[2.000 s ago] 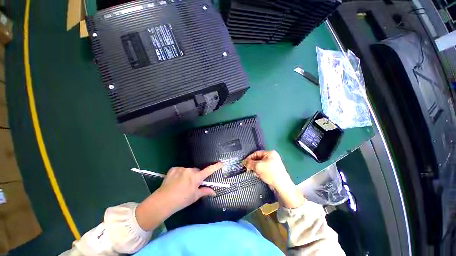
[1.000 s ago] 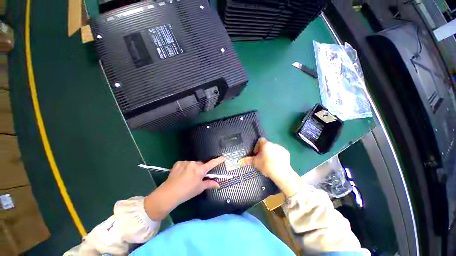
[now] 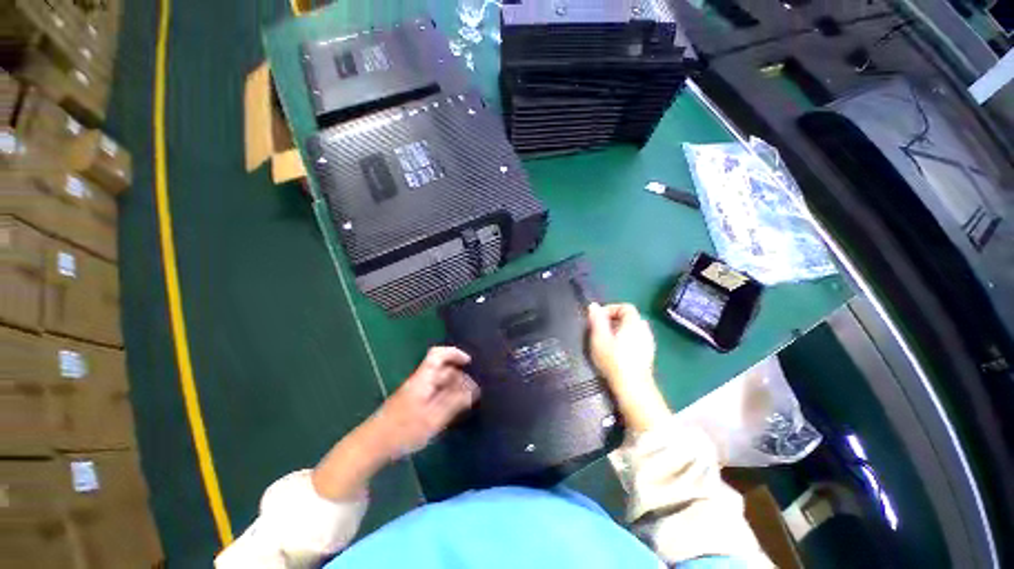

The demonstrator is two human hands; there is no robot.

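Observation:
A ribbed black rear cover [image 3: 523, 411] lies on the green table in front of me, with a central recess. A black rating label with white print [image 3: 542, 358] lies flat below the recess. My right hand [image 3: 623, 342] grips the cover's right edge with thumb and fingers. My left hand [image 3: 436, 391] is at the cover's left edge, fingers curled; whether it touches the cover or holds anything is hidden. No slim tool shows.
Labelled cover stacks [image 3: 428, 183] stand beyond on the left, with another pile [image 3: 589, 95] at the far side. A label tray [image 3: 715, 302], a utility knife [image 3: 673, 195] and a clear plastic bag [image 3: 756, 211] lie right. A cardboard box [image 3: 261, 117] is beyond the left edge.
My left hand has moved off the label to the cover's left edge, and the white stick no longer shows. My right hand has moved from the label to the right edge. The view takes in more of the far table.

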